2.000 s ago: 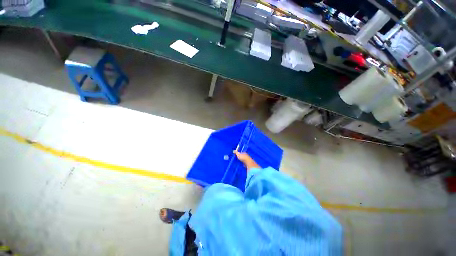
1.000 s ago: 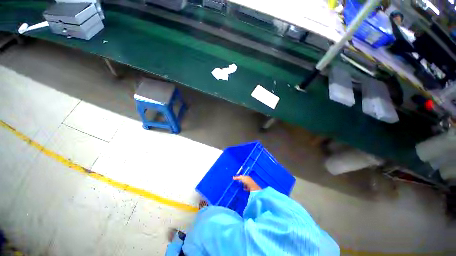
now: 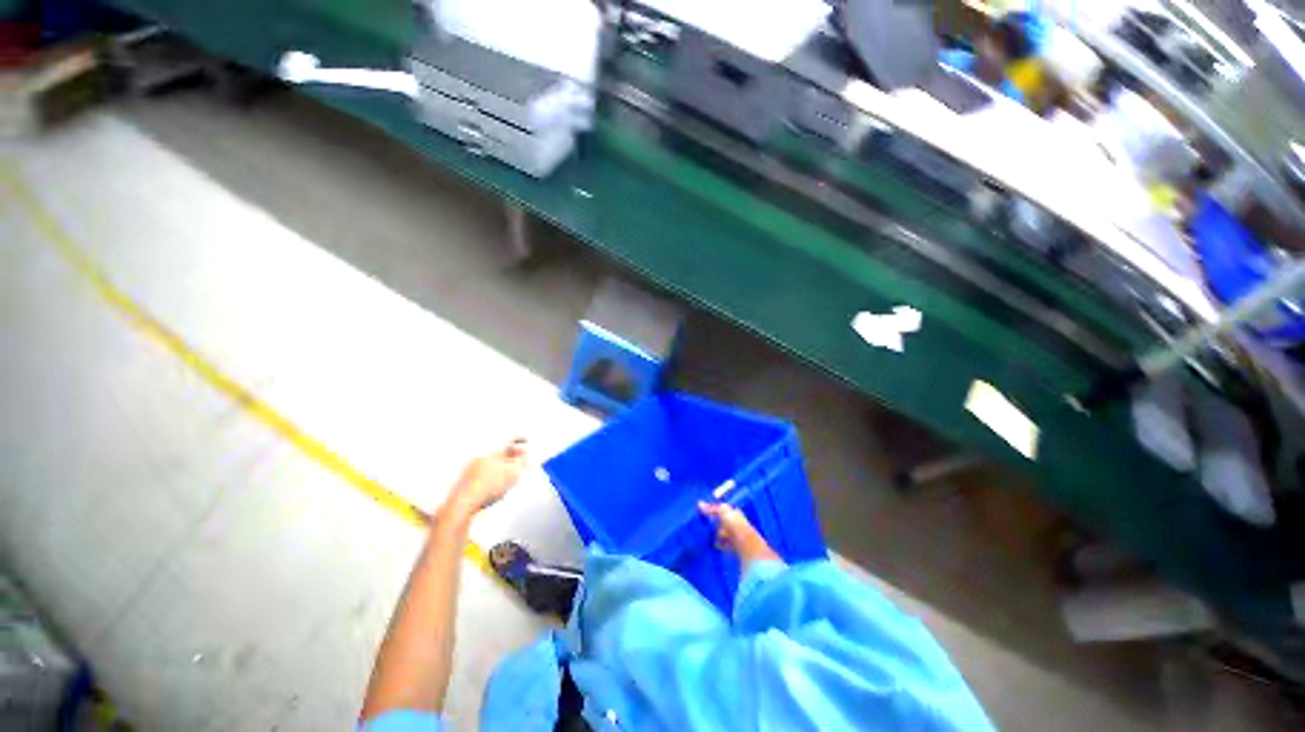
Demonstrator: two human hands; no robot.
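Note:
A blue plastic crate (image 3: pixel 651 479) hangs tilted in front of my body, its open top showing. Inside it there is only a tiny pale spot. My right hand (image 3: pixel 734 528) is shut on the crate's near rim. My left hand (image 3: pixel 494 476) is off the crate, to its left, over the pale floor. Its fingers are curled and blurred, and I cannot tell whether it holds anything.
A long green-topped bench (image 3: pixel 773 272) runs diagonally across, with grey boxes (image 3: pixel 494 107), a white scrap (image 3: pixel 887 328) and a pale card (image 3: pixel 1002 418) on it. A blue stool (image 3: pixel 624 350) stands just beyond the crate. A yellow line (image 3: pixel 229 386) crosses the floor at left.
The view has turned left, so bench and stool have shifted right. My left hand and bare forearm have come into view. My right hand still grips the crate, now nearer the stool.

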